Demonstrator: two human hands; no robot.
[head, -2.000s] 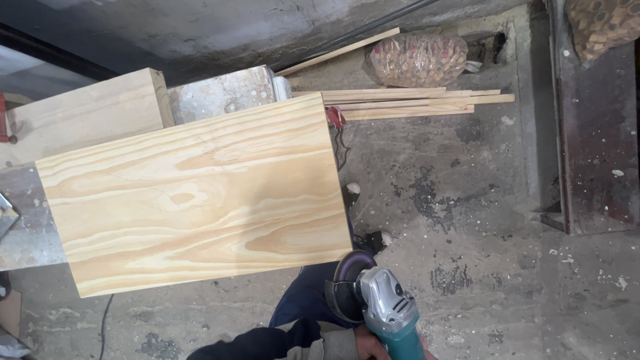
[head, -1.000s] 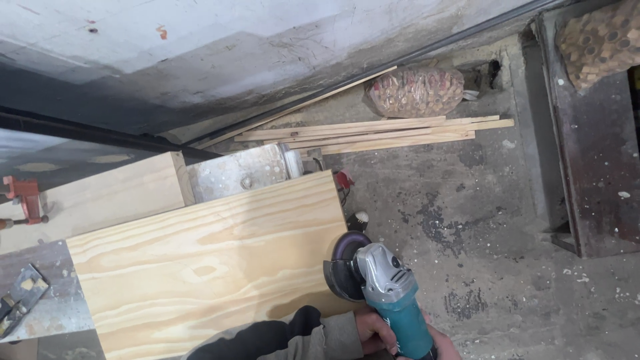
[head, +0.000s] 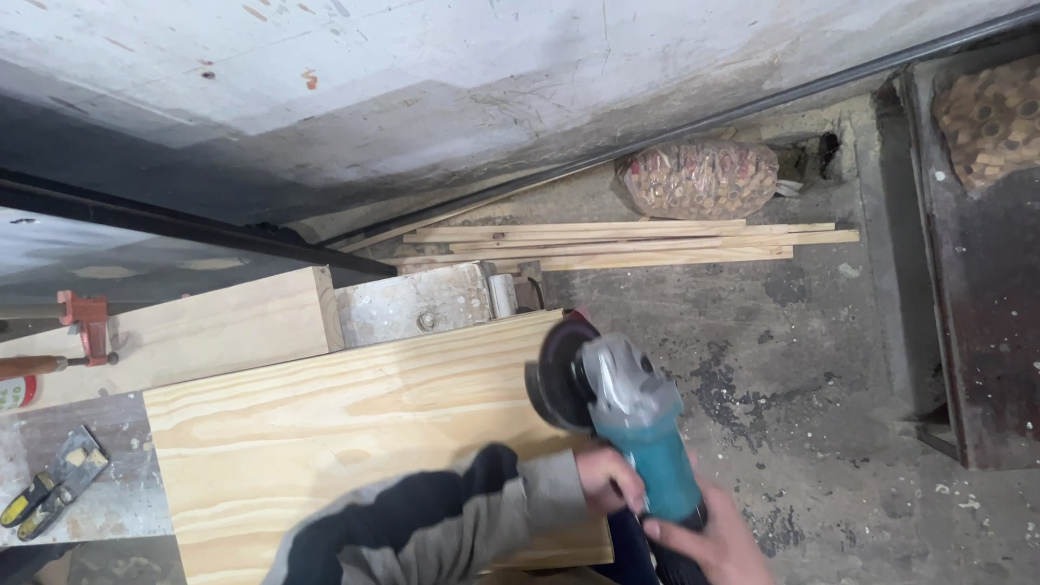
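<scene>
A teal angle grinder (head: pixel 650 439) with a grey metal head lies across my two hands, its dark disc (head: pixel 565 374) over the right end of a pine board (head: pixel 325 431). My left hand (head: pixel 609 481) grips the side of the grinder's body, the forearm in a grey and black sleeve reaching over the board. Around the rear, black part of the grinder my right hand (head: pixel 715 532) is closed. The board rests on a paint-stained bench (head: pixel 134 487). Whether the disc touches the board's edge I cannot tell.
Putty knives (head: pixel 61 479) lie on the bench at left. Behind them are a thick wooden block (head: pixel 219 325) and an orange clamp (head: pixel 85 325). Thin wooden strips (head: pixel 650 244) and a bag of wood pieces (head: pixel 699 179) lie along the wall. A dark cabinet (head: pixel 983 309) stands at right.
Both hands have moved the grinder away from me along the board's right end, from the near corner toward the far one. The view has shifted, showing more wall and the putty knives.
</scene>
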